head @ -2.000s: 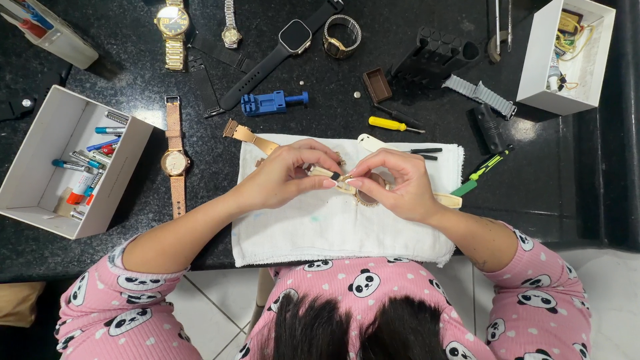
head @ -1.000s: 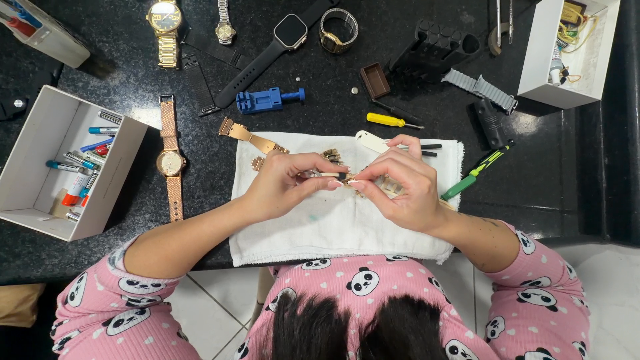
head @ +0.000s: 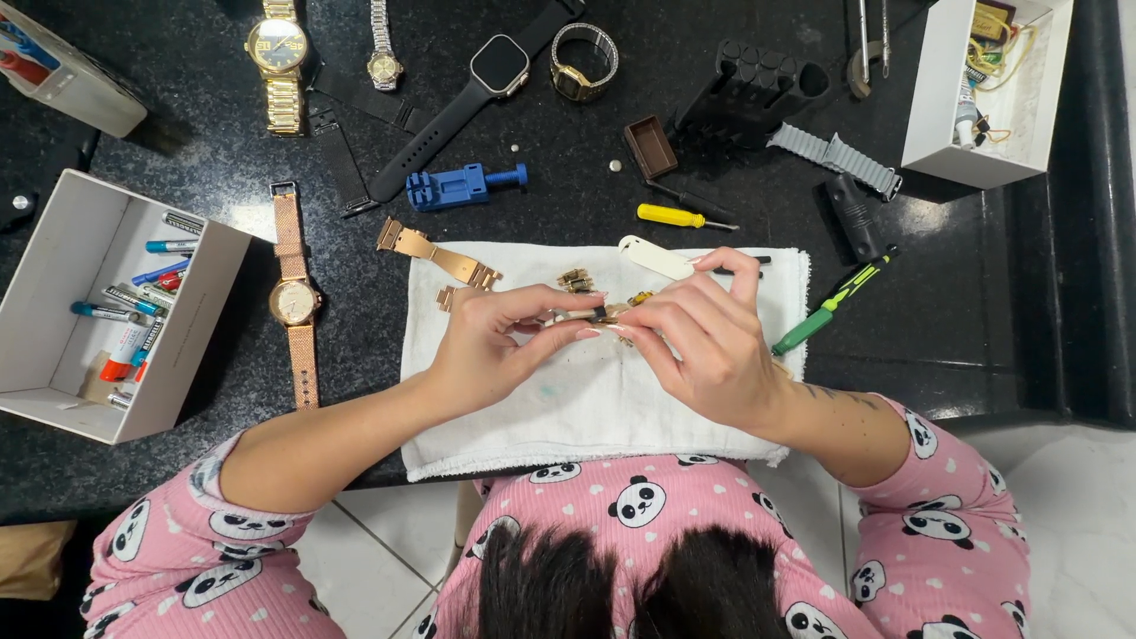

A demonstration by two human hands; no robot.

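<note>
Over a white towel, my left hand pinches a small metallic piece with a dark end, probably part of a watch. My right hand meets it, its thumb and forefinger closed on the piece's right end; the fingers partly hide it. Loose gold-toned metal links lie just behind my fingertips. A rose-gold metal watch band rests across the towel's back left edge. Behind my right hand lies a cream flat tool, partly covered by the fingers.
A blue band-holder tool, a yellow screwdriver and several watches, one a smartwatch, lie behind the towel. White boxes stand left and back right. A green-handled tool touches the towel's right edge.
My right hand's fingers have shifted, with some now raised near the cream tool. Both hands stay together over the towel around the small piece.
</note>
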